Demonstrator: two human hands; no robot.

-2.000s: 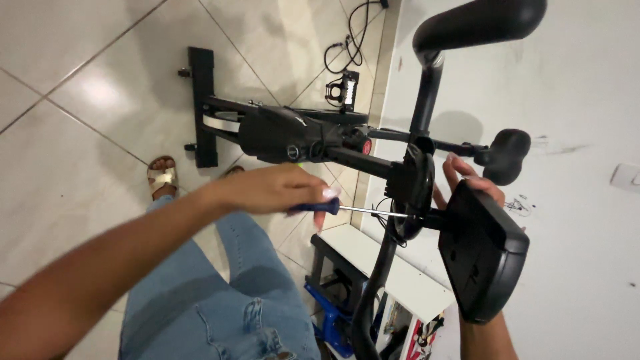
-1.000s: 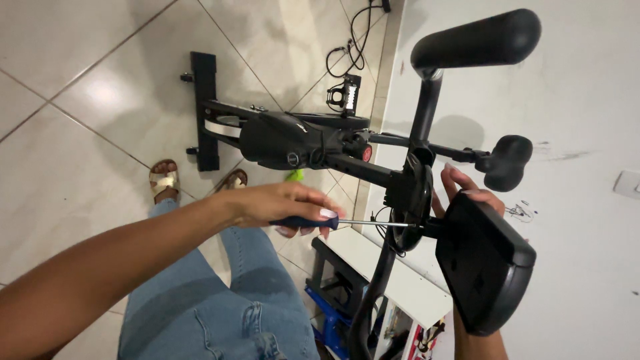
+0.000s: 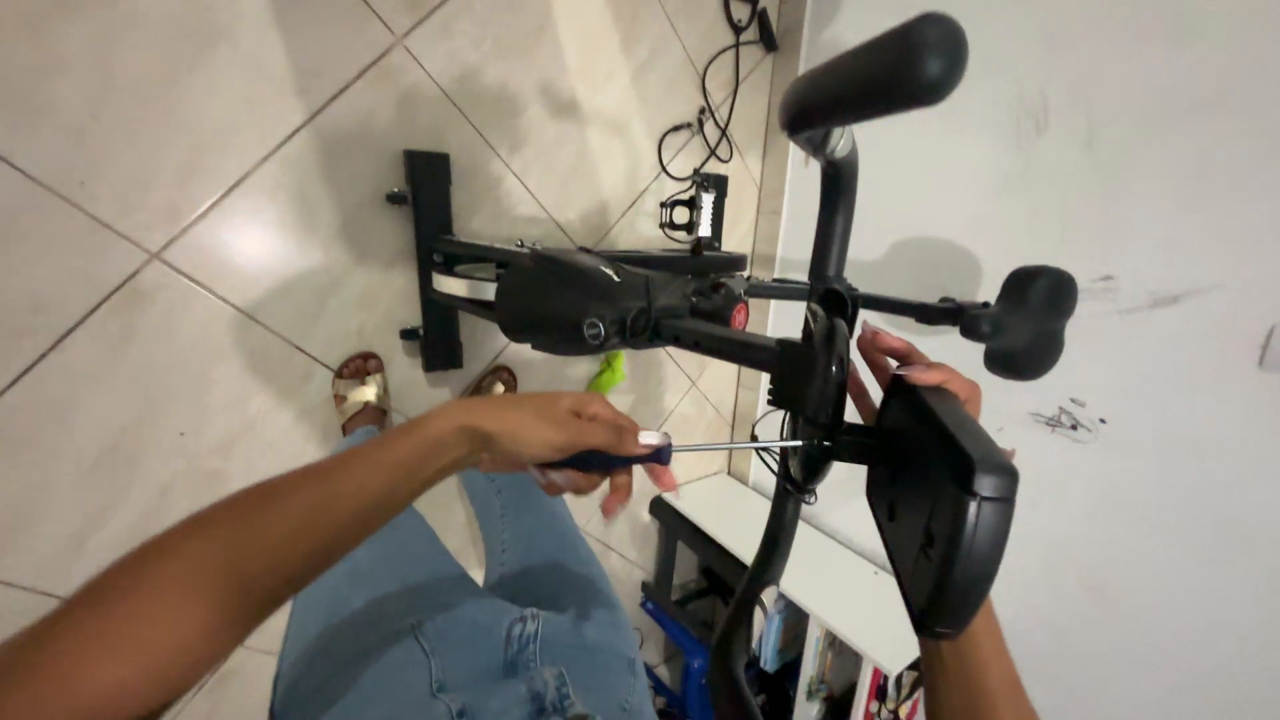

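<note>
My left hand (image 3: 575,440) holds the dark blue handle of a screwdriver (image 3: 610,460), some of its fingers loose below the handle. The metal shaft runs right to the joint where the console's short bracket (image 3: 852,443) meets the handlebar post of a black exercise bike (image 3: 570,300). Whether the tip sits in a screw cannot be seen. Around the back of the black console (image 3: 945,510) reaches my right hand (image 3: 915,370), its fingers over the upper edge and its palm hidden. Thin black cables (image 3: 770,455) hang beside the joint.
The padded handlebar end (image 3: 875,75) juts up, and the bike's saddle (image 3: 1030,322) is near the white wall (image 3: 1150,550). Below the handlebar stands a white shelf unit (image 3: 820,570) with things inside. A black cable (image 3: 715,110) and a lime-green item (image 3: 607,372) lie on the tiled floor.
The fingers of my left hand have shifted around the screwdriver handle, and some now extend below it. My right hand stays at the console.
</note>
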